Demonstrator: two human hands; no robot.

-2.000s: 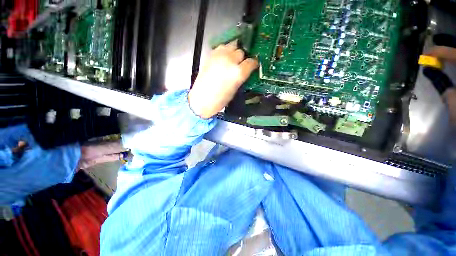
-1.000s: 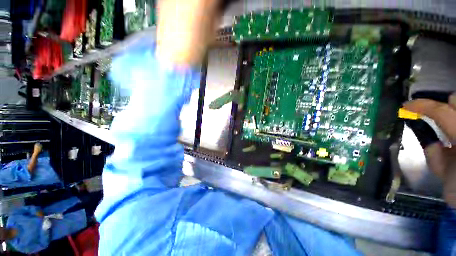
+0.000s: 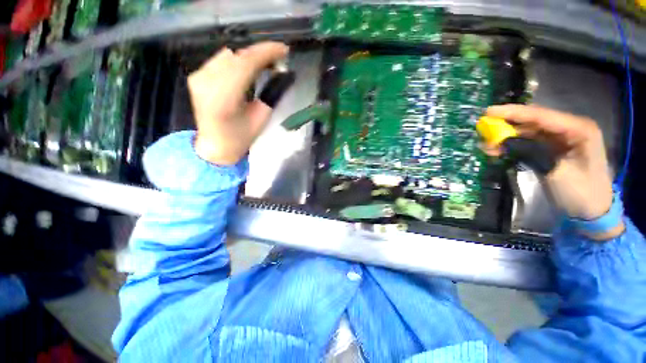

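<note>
The green circuit board (image 3: pixel 382 117) lies in its black carrier (image 3: pixel 506 202) in front of me, with dull green clips (image 3: pixel 366 212) along the near edge. My right hand (image 3: pixel 567 152), with a black finger cot, is shut on a yellow block component (image 3: pixel 497 131) over the board's right part. My left hand (image 3: pixel 230 103) is raised left of the carrier, over the metal plate. Its thumb and forefinger are close together, with a black finger cot. A small pale spot shows between the fingertips; blur hides whether it is a held part.
A narrow green side board (image 3: pixel 380 23) lies beyond the main board. A conveyor rail (image 3: pixel 382 252) with dark chain runs between me and the carrier. More boards (image 3: pixel 88 117) stand at the left. A thin blue cord (image 3: pixel 627 85) hangs at the right.
My left hand has come back from beyond the far edge to beside the carrier. My right hand has moved left with the yellow block, from the carrier's right side to over the board.
</note>
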